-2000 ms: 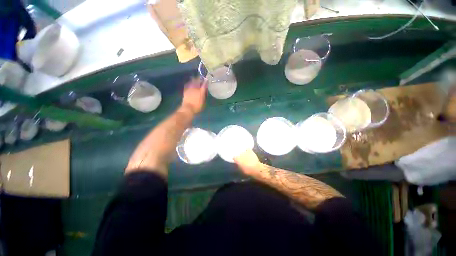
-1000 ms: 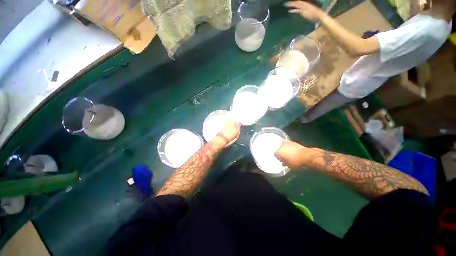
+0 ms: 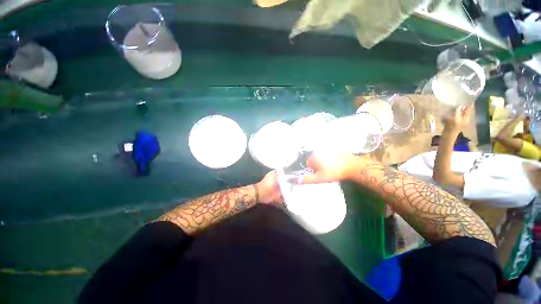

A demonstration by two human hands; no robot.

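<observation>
A clear cylinder container with a bright white base is tilted in front of my body, off the near bench edge. My left hand is at its left side near the rim. My right hand grips its upper rim. Both hands are bare. Several more white-bottomed containers stand in a row just beyond, from a separate one at left to a touching group. The fingertips of my left hand are partly hidden.
Greyer containers stand on the far side of the green bench. A blue-and-black crumpled thing lies left of the row. A wet cardboard sheet is at right, where another person's arm reaches a container. Draped cloth hangs above.
The container in my right hand has tilted and moved closer to me. My left hand has left the row and come to this container. The view has turned, and the other person now touches a container.
</observation>
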